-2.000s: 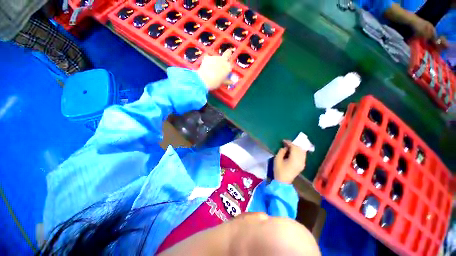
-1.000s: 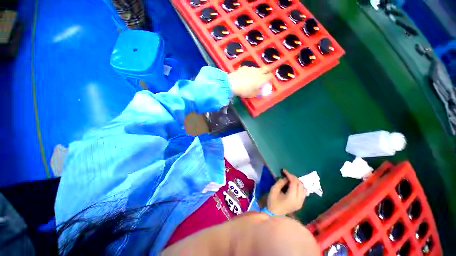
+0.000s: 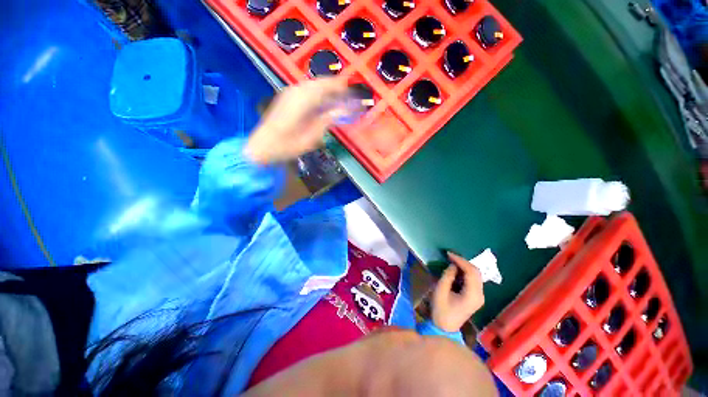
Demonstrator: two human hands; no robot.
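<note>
My left hand (image 3: 291, 122) is blurred over the near edge of the upper red tray (image 3: 382, 167). A shiny clear piece, perhaps film, shows at its fingertips (image 3: 347, 107). The tray's pockets hold round black units (image 3: 424, 95) with small orange tabs; the near corner pocket is empty. My right hand (image 3: 458, 293) is low at the green bench's near edge, fingers curled, with a white crumpled tissue (image 3: 487, 266) at its fingertips. Something dark shows by its fingers; I cannot tell what.
A second red tray (image 3: 497, 349) at lower right holds black units, some with pale faces. A white translucent bottle (image 3: 570, 197) and another crumpled tissue (image 3: 549, 232) lie on the green bench (image 3: 458, 182). A blue stool (image 3: 151, 77) stands on the floor at left.
My left hand has pulled back from the upper tray's near corner, baring the empty pocket. My right hand stays near the bench edge with the tissue. The camera view has shifted.
</note>
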